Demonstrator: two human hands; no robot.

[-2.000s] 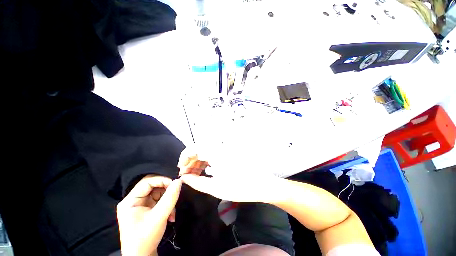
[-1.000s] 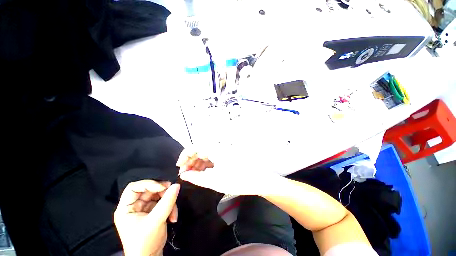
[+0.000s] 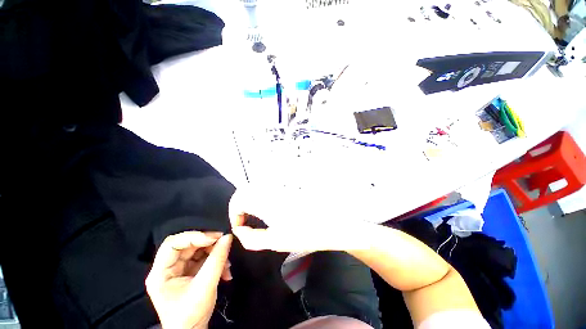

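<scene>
The black fabric spreads over the left of the table and down over my lap. My left hand is bare, with thumb and forefinger pinched at the fabric's edge. My right hand is bare and reaches in from the right, its fingertips at the same edge, almost touching the left ones. Both appear to pinch the cloth; a thread between them is too small to tell. The presser foot and needle area of the white sewing machine head is beyond my hands, with no fabric under it.
Blue-handled snips and a dark flat case lie right of the needle. Farther right are a small shiny cluster and a box with green-yellow handles. A blue bin of black cloth and a red stool stand at the right.
My fingertips met, parted slightly a second ago, and are close together again at the fabric edge. My right hand's fingers have curled in more. The fabric has hardly moved.
</scene>
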